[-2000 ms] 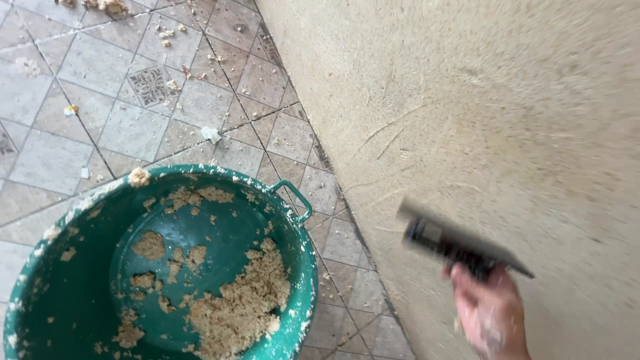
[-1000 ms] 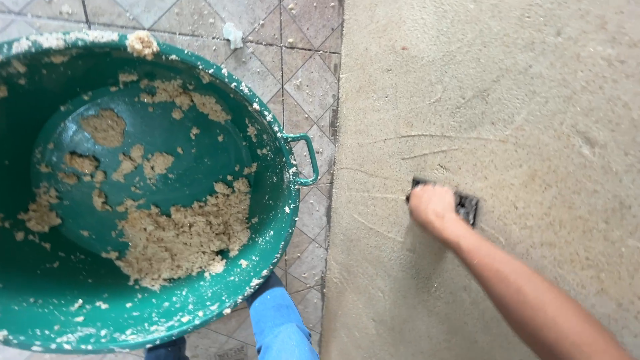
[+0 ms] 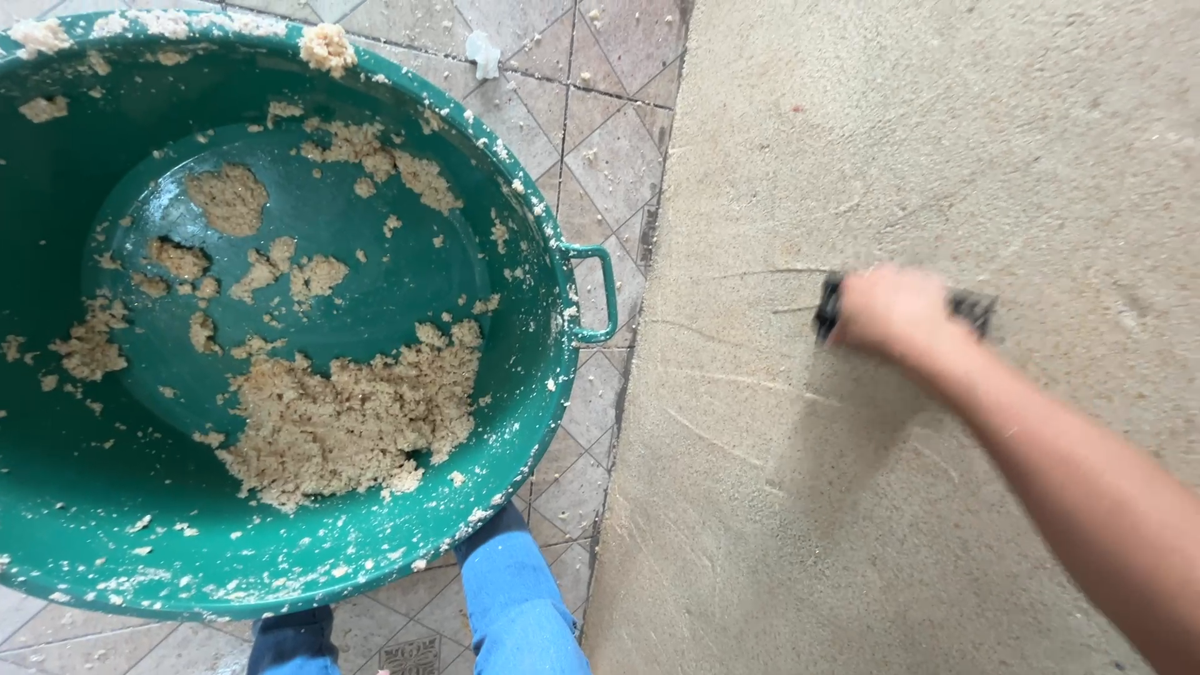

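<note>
My right hand [image 3: 891, 309], blurred by motion, grips a black-handled plastering trowel [image 3: 970, 309] against the rough beige plastered wall [image 3: 797, 562]. The hand covers most of the handle, and the blade is hardly visible. Curved ridges mark the plaster left of and below the tool. To the left stands a large green plastic tub [image 3: 520, 412], its rim and inner wall spattered. A heap of crumbly beige plaster mix [image 3: 352, 422] lies in its lower right part, with smaller clumps elsewhere. My left hand cannot be made out.
A looped tub handle [image 3: 609, 291] points toward the wall. Patterned floor tiles [image 3: 600, 159] with crumbs and a whitish scrap [image 3: 483, 54] lie between tub and wall. Legs in blue trousers [image 3: 520, 600] are below the tub. A lump of mix [image 3: 328, 49] sits on the rim.
Two seconds ago the trowel was tilted with its blade edge showing; now my right hand covers it at the wall. The view has shifted, showing more wall and the blue-trousered legs.
</note>
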